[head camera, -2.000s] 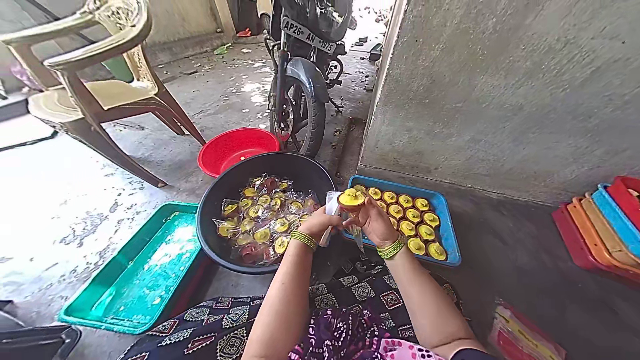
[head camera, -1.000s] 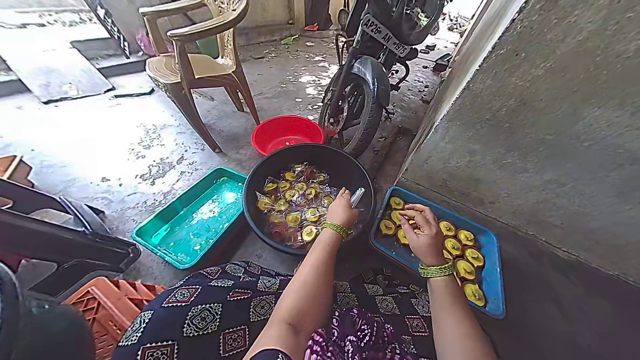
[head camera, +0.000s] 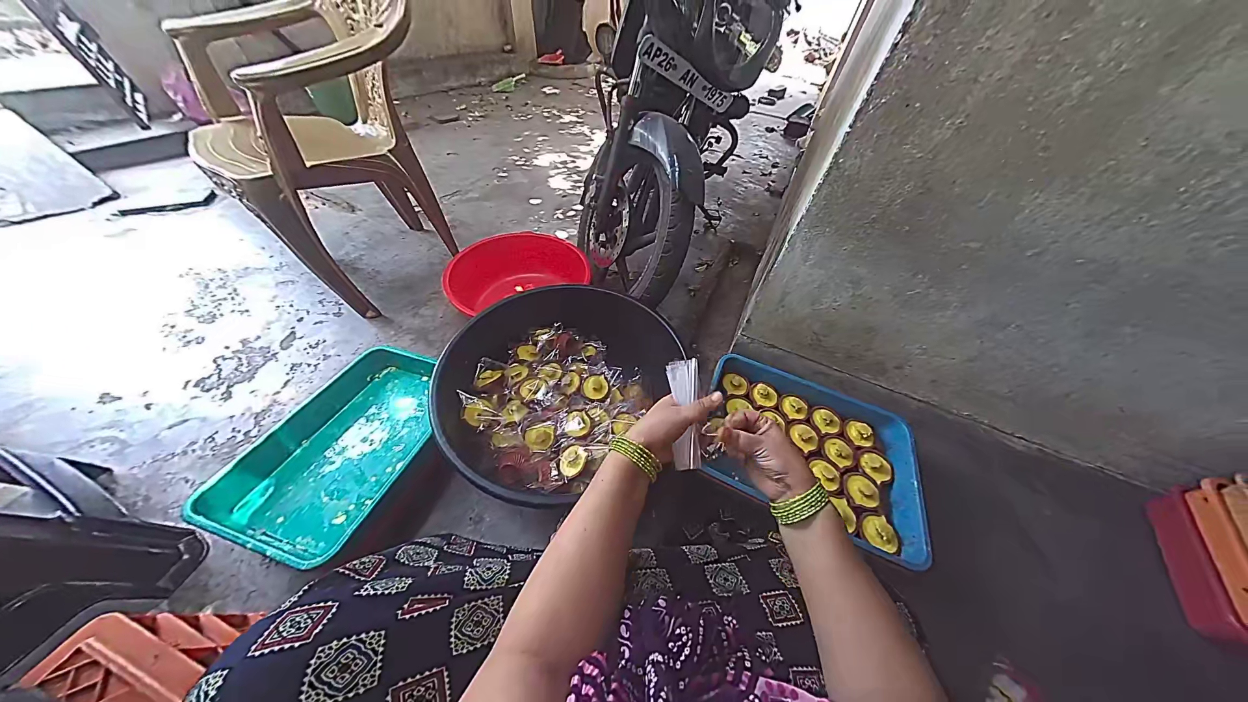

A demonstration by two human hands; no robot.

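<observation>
My left hand (head camera: 673, 427) grips a stack of clear plastic sleeves (head camera: 686, 414) that stands out above and below the fingers. Close to its right, my right hand (head camera: 765, 453) has bent fingers near the stack; whether they pinch a sleeve or a small item is hard to tell. Under and beyond the right hand lies a blue tray (head camera: 912, 487) with rows of round yellow-topped items (head camera: 838, 451). Left of my hands stands a large black tub (head camera: 458, 361), holding many such items wrapped in clear plastic (head camera: 539, 437).
A green tray (head camera: 322, 458) lies left of the tub, a red basin (head camera: 517, 268) behind it. Farther back are a plastic chair (head camera: 292, 146) and a motorcycle (head camera: 653, 166). A concrete wall (head camera: 1024, 224) rises on the right, with stacked coloured trays (head camera: 1204, 556) beside it. An orange crate (head camera: 127, 658) is at lower left.
My left hand, over the black tub a second ago, is now between tub and blue tray. My right hand has moved from above the blue tray's items to beside the sleeves.
</observation>
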